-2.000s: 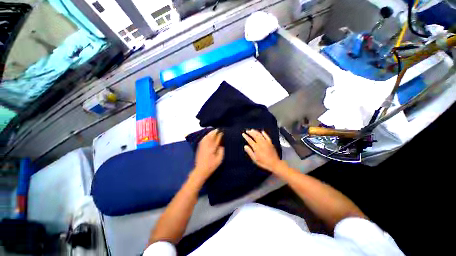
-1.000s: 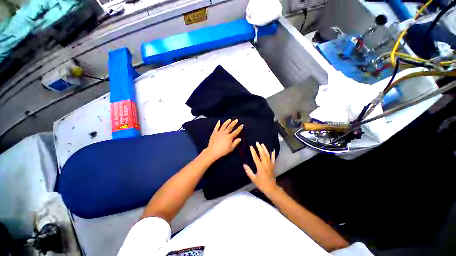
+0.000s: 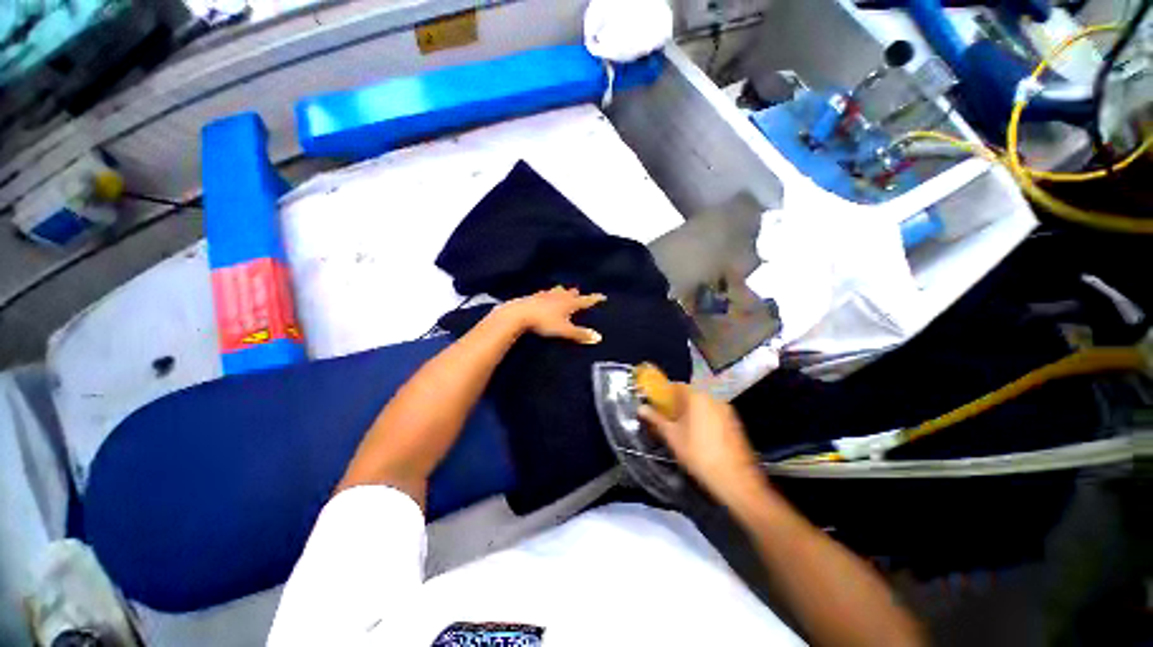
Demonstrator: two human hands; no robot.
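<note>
A dark garment [image 3: 556,417] lies over the right part of the navy padded board [image 3: 278,442], with a pointed fold reaching back over the white table. My left hand [image 3: 556,314] rests on top of the garment, fingers spread and pointing right. My right hand [image 3: 695,423] is closed around the tan handle of the steam iron [image 3: 617,405]. The iron is at the right front part of the garment, its silver plate partly hidden by the hand; whether it presses on the cloth I cannot tell.
Two blue bars [image 3: 468,99] lie behind the board, one with a red label. The iron rest [image 3: 727,272] is right of the garment, beside a white cloth [image 3: 828,259]. A blue tray [image 3: 809,145] holds fittings. Yellow and pale hoses [image 3: 961,458] run right from the iron.
The iron has left its place near the rest and is now in my right hand at the garment. My left hand has turned and lies flatter on the cloth. The view has shifted right.
</note>
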